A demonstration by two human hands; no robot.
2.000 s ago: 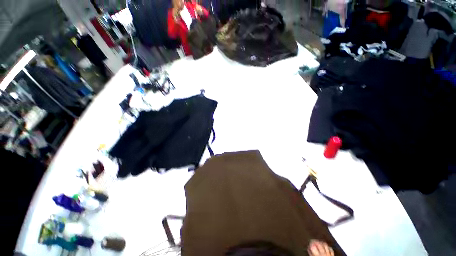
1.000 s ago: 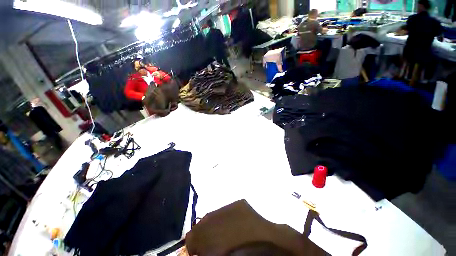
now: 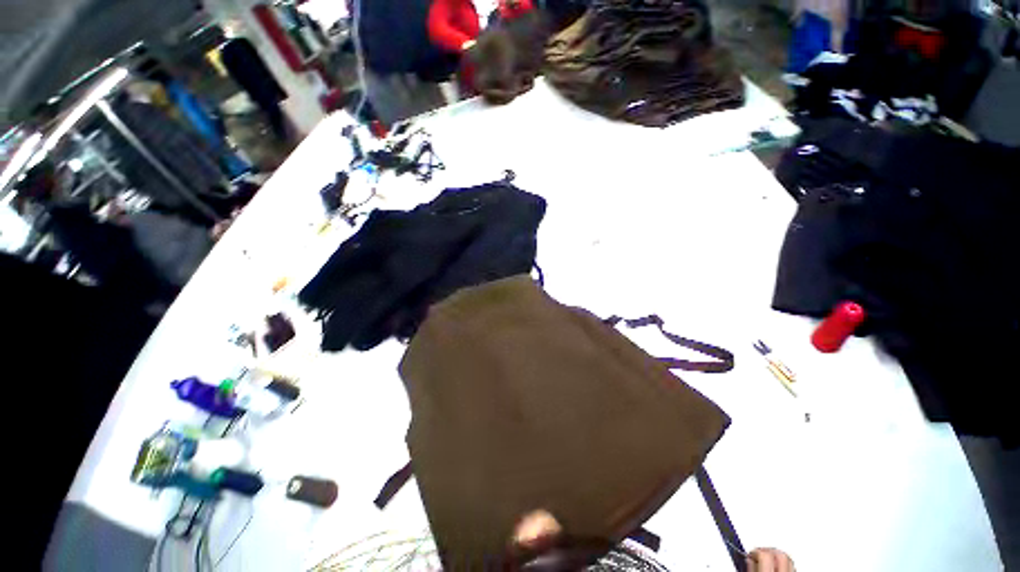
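A brown sleeveless garment (image 3: 537, 391) lies on the white table, its narrower end away from me. One strap (image 3: 699, 355) lies looped at its far right side; another strap (image 3: 719, 516) runs straight down from its right corner. My left hand (image 3: 537, 530) shows only as blurred fingers on the garment's near part; its grip cannot be made out. My right hand (image 3: 770, 561) is cut off by the bottom edge, its fingers close beside the straight strap's near end; whether they hold it is unclear.
Black garments (image 3: 442, 257) lie beyond the brown one, with a larger black heap (image 3: 917, 246) at right. A red thread cone (image 3: 838, 326) and small yellow-handled tools (image 3: 780, 369) lie right. A brown cone (image 3: 312, 491) and purple bottle (image 3: 204, 394) lie left. A person in red (image 3: 453, 25) is beyond.
The view has tilted down, showing more of the brown garment. The garment has turned on the table, with its strap now away from the yellow-handled tools. Both hands show at the bottom.
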